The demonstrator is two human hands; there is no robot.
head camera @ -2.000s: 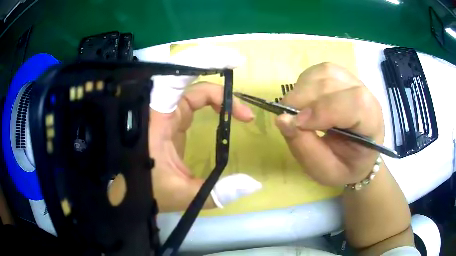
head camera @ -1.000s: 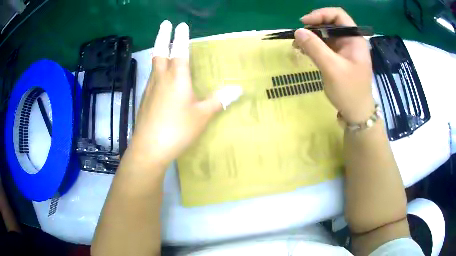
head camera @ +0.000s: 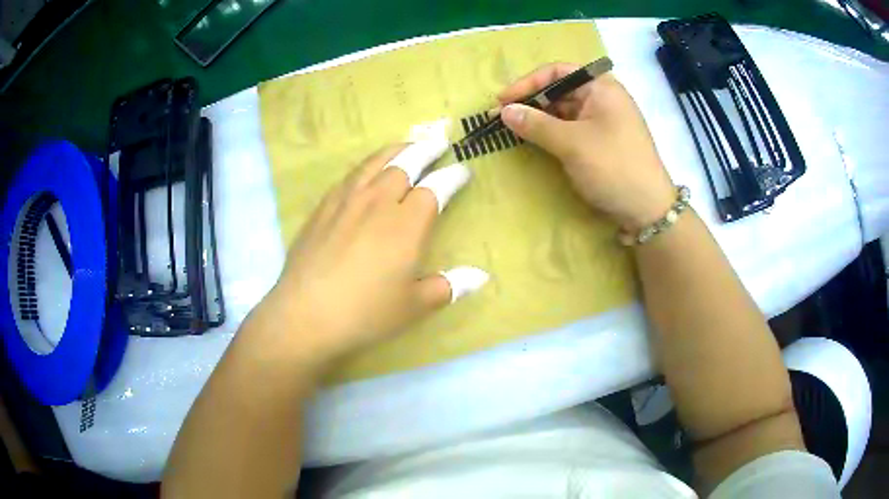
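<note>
The yellow backing sheet (head camera: pixel 546 253) lies in front of me. Two short rows of small black adhesive pads (head camera: pixel 490 142) sit on its upper middle. My right hand (head camera: pixel 595 136) is bare and holds the dark tweezers (head camera: pixel 575 82), their tips low at the left end of the pad rows. Whether the tips grip a pad cannot be told. My left hand (head camera: pixel 366 258) rests over the sheet with white finger cots, its fingertips beside the left end of the rows. The left fingers are apart and hold nothing visible.
Black phone middle frames (head camera: pixel 161 210) are stacked at left beside a blue ring (head camera: pixel 86 278) with a black strip inside. More frames (head camera: pixel 731 117) lie at the right. The green conveyor (head camera: pixel 322 29) runs behind with another frame (head camera: pixel 222 29) on it. White wrapped padding (head camera: pixel 468 395) borders the sheet.
The large frame seen near the camera two seconds ago has left my left hand. Both hands have come together at the pad rows, the tweezers moving down and left. The view has shifted.
</note>
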